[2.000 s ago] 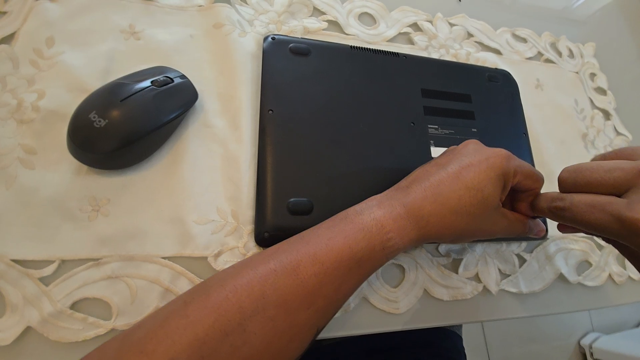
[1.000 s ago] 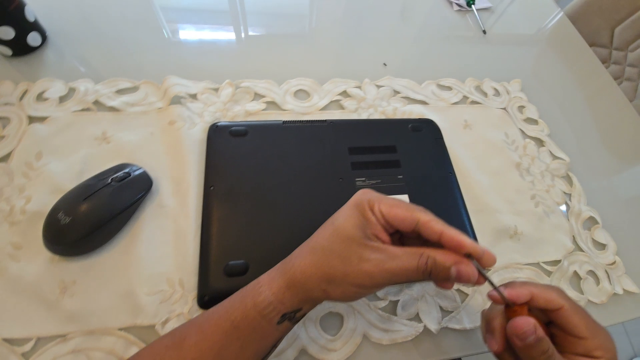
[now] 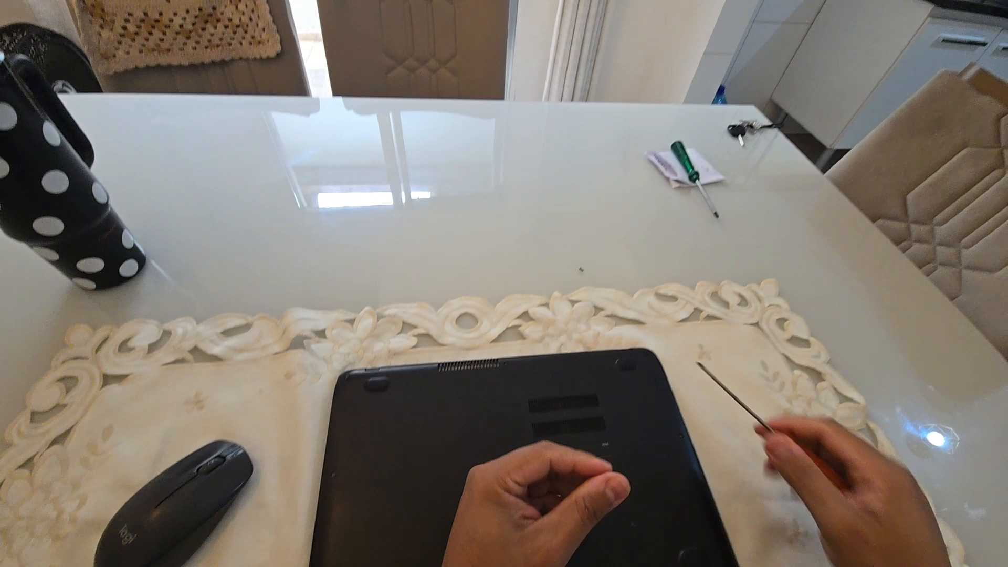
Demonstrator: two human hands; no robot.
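A black laptop (image 3: 425, 465) lies upside down on a cream openwork table runner (image 3: 260, 409), its rubber feet and vent showing. Above the laptop's underside, my left hand (image 3: 535, 504) has its thumb and index fingertip pinched together; whether something small is between them cannot be told. My right hand (image 3: 850, 488), right of the laptop, holds a screwdriver (image 3: 736, 398) by its orange handle, with the thin shaft pointing up and to the left. On the glossy table beyond the runner sits a tiny dark piece, perhaps a screw (image 3: 581, 270).
Left of the laptop is a black Logi mouse (image 3: 173, 504). A polka-dot tumbler (image 3: 63, 181) stands at the far left. Toward the far right corner, a green-handled screwdriver (image 3: 687, 161) rests across folded paper (image 3: 711, 169), near keys (image 3: 740, 131). Padded chairs (image 3: 937, 189) surround the white table (image 3: 441, 244).
My hands were close together at the laptop's right side; now they are apart, the right one farther right with the screwdriver. The view has tilted up toward the table's far side.
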